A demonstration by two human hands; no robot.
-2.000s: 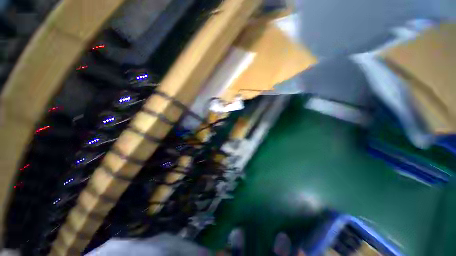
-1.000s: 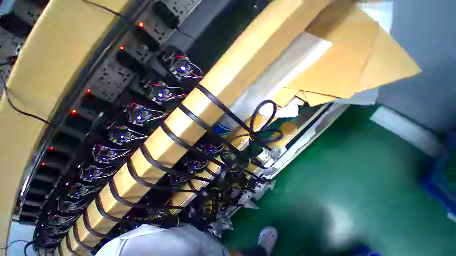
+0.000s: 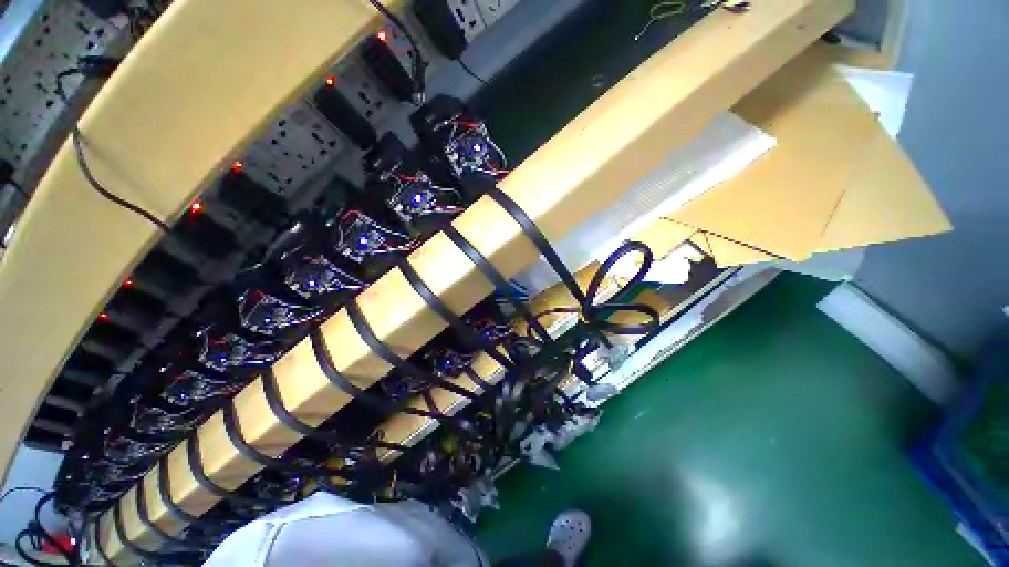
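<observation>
No hand of mine is in the picture. Nearest in front is the rack. Black power adapters point(image 3: 345, 111) sit in a row on the white-grey socket strip point(image 3: 301, 135), several with red lights. Below them is a row of dark units with exposed circuit boards point(image 3: 415, 199), red and white wires and blue-white lights. Thick black cables point(image 3: 365, 337) drape in parallel over the tan padded shelf edge point(image 3: 575, 138). They loop below, where a bundle point(image 3: 620, 290) is gathered. A thin black cord point(image 3: 116, 191) lies across the upper padded edge point(image 3: 210, 83).
Brown cardboard sheets point(image 3: 846, 177) stick out at the rack's right end. Crumpled clear plastic point(image 3: 544, 440) hangs at the rack bottom. A blue crate point(image 3: 940, 487) stands on the green floor point(image 3: 708, 415) at right. A white-clothed part of a person point(image 3: 349, 537) and a white shoe point(image 3: 569, 535) show below.
The view has steadied from blur. Since one second ago, the rack has shifted slightly right in the picture, and more of the upper socket strip and the shelf's far end shows.
</observation>
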